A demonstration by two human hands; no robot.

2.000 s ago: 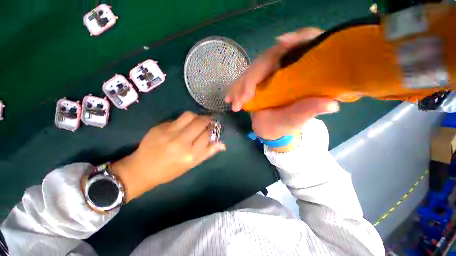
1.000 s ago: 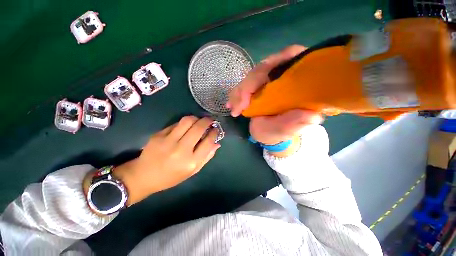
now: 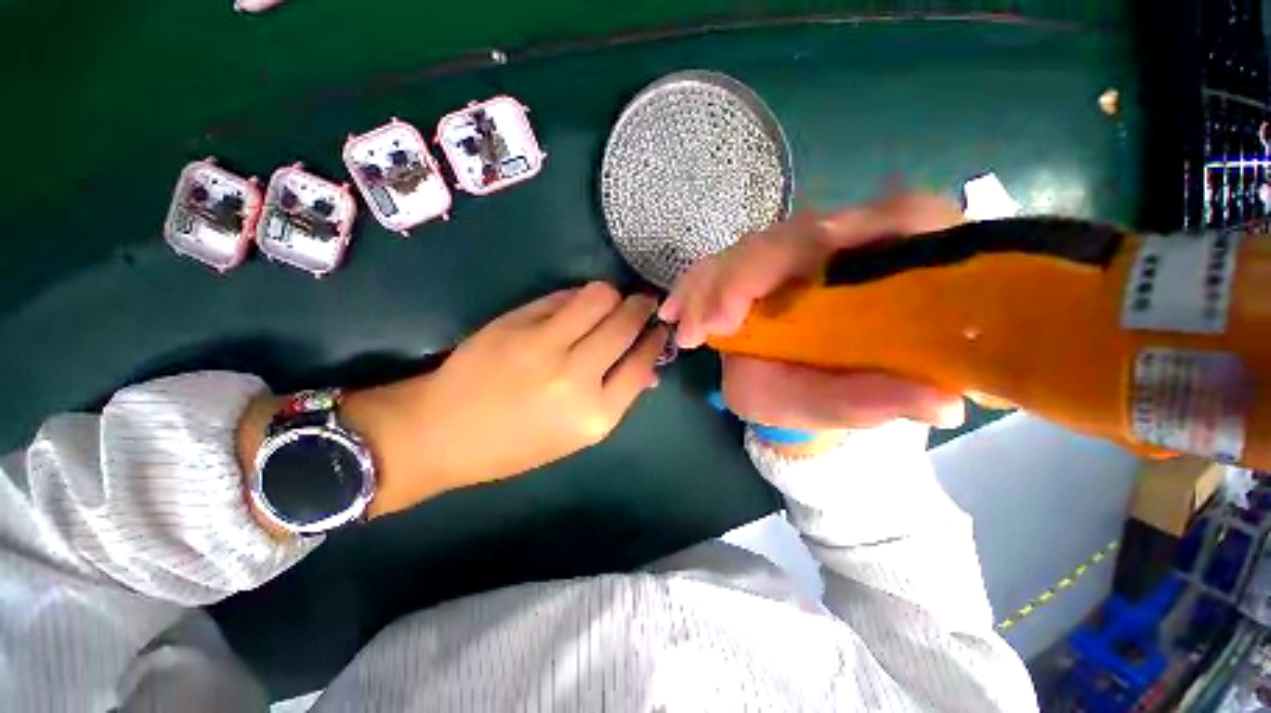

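My left hand (image 3: pixel 551 365) rests on the dark green mat and holds a small watch housing (image 3: pixel 666 343) at its fingertips; most of the housing is hidden by fingers. My right hand (image 3: pixel 802 327) is wrapped around the orange electric screwdriver (image 3: pixel 962 327), which lies nearly level and points left. Its front end is at the housing, and the tip is hidden behind the right fingers. The round silver-grey screw tray (image 3: pixel 694 178) sits just beyond my hands, with the right fingers near its lower rim.
Several open housings (image 3: pixel 396 176) with white and pink rims stand in a row at the left of the mat. Part of another item shows at the top edge. A white piece (image 3: pixel 988 195) lies beyond the screwdriver. A black gridded tray (image 3: pixel 1235 126) is at the far right.
The screwdriver's front end has moved over the housing, and my hands are closer together. The view has shifted, so the far housing is nearly out of the picture and the white piece shows.
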